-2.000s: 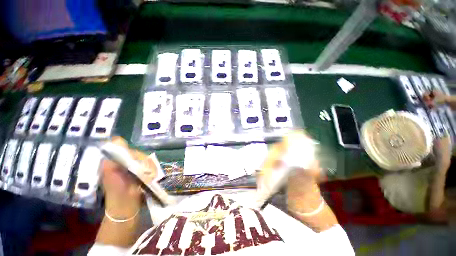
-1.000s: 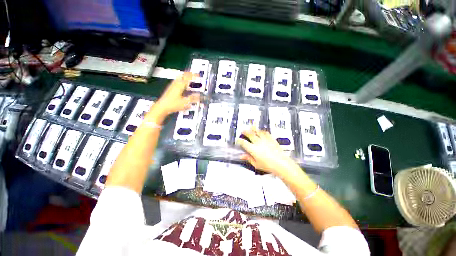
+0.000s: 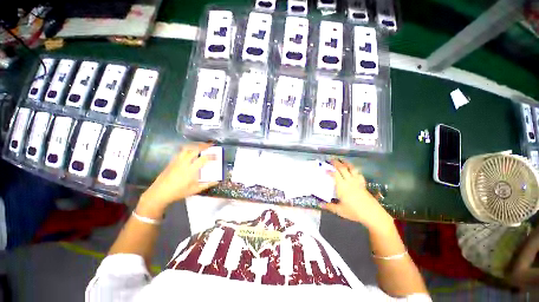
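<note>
White slips lie in a row at the bench's near edge, below a clear tray. My left hand rests at the left end of the row, its fingers at a white slip; whether it grips it is unclear. My right hand is at the right end, fingers spread over the slips' edge; its grip is also unclear. The tray holds two rows of phones, white backs up, such as this phone back. Neither hand touches the tray.
Another filled tray lies at left. A smartphone, small white bits, a paper scrap and a beige fan are at right. More phones show behind the front tray. A grey metal post slants at upper right.
Both hands have left the tray and come down to the slips at the near edge. More phones now show behind the tray. The view has shifted.
</note>
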